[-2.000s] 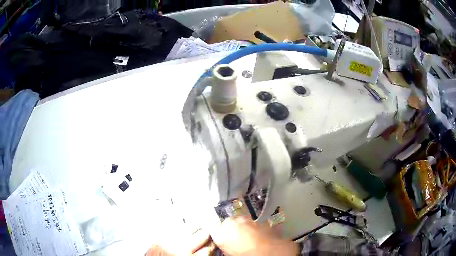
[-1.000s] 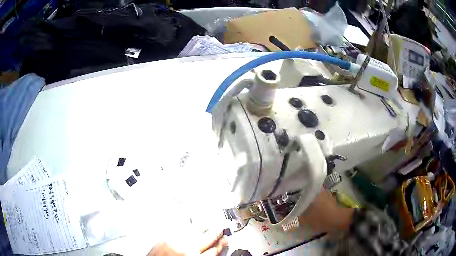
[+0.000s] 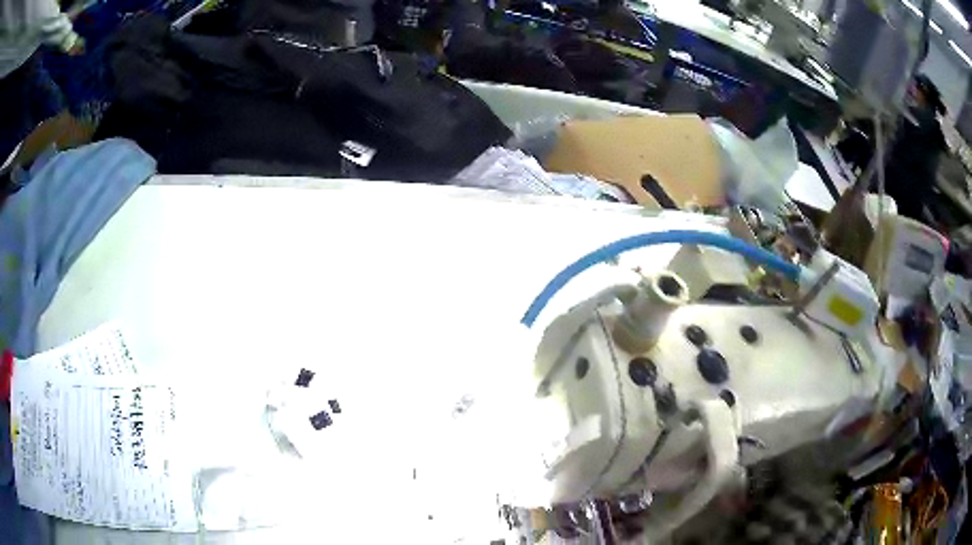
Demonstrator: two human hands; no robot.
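The white sewing machine head [image 3: 661, 383], with black plugs and a blue hose [image 3: 661, 240], stands at the lower right. Its needle area at the bottom edge is partly cut off and washed out by glare. A blurred dark checked sleeve [image 3: 794, 500] of my right arm shows beside the machine; the right hand itself cannot be seen. My left hand is out of the picture. Several small black squares [image 3: 321, 420] lie on the white table left of the machine. The printed sheet [image 3: 96, 447] with handwriting lies at the lower left.
Light-blue denim [image 3: 80, 213] hangs over the left edge. Black garments [image 3: 288, 101] are piled behind the table [image 3: 213, 192]. Brown card [image 3: 640, 154] and papers lie at the back. An orange-yellow box [image 3: 887, 516] is at the lower right. People are partly visible at far left and far right.
The view has tilted up and shifted, so the machine appears lower and further right. Both hands, visible near the needle before, have left view; the yellow-handled tool and snips are no longer seen.
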